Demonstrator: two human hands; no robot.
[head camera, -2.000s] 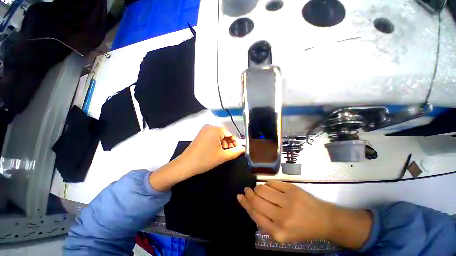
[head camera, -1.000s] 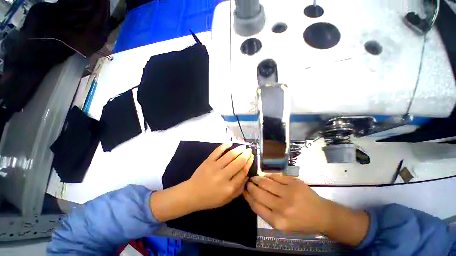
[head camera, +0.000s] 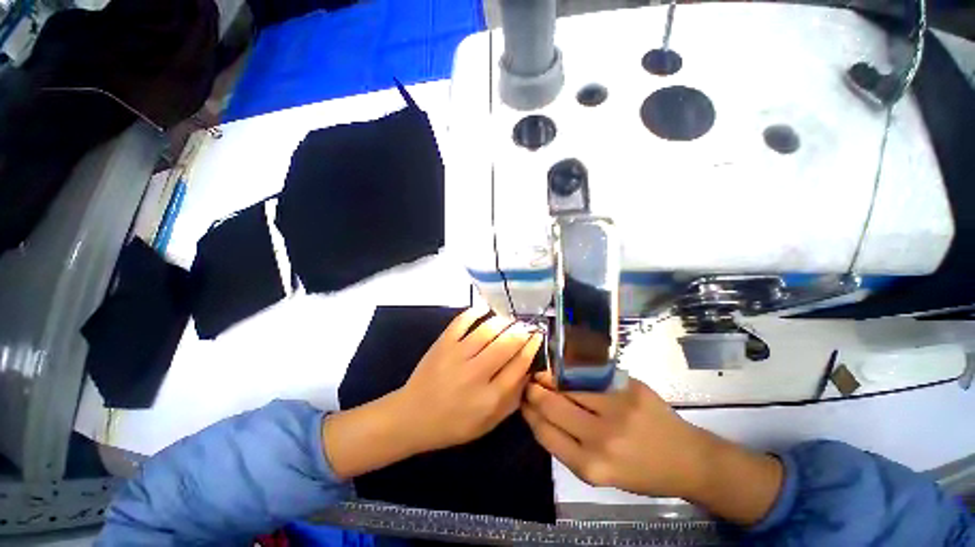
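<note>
A black pocket piece (head camera: 470, 470) lies flat on the machine table, its upper right corner at the needle area. My left hand (head camera: 465, 379) presses on it with fingers together at the needle. My right hand (head camera: 620, 433) pinches its right edge just below, fingertips close to the left ones. The white sewing machine head (head camera: 706, 192) stands above, with a shiny metal guard (head camera: 586, 305) on its front. The guard and my fingers hide the presser foot and needle.
Left of the head lie a large black stack (head camera: 364, 198), smaller black pieces (head camera: 237, 267) with a pale edge, and a dark pile (head camera: 139, 321) by the clear bin (head camera: 80, 288). Blue plastic (head camera: 342, 53) is behind. A ruler strip (head camera: 449, 526) runs along the front edge.
My left hand has opened out from a curled grip and moved onto the cloth at the needle. My right hand has come up beside it. The camera view has shifted slightly.
</note>
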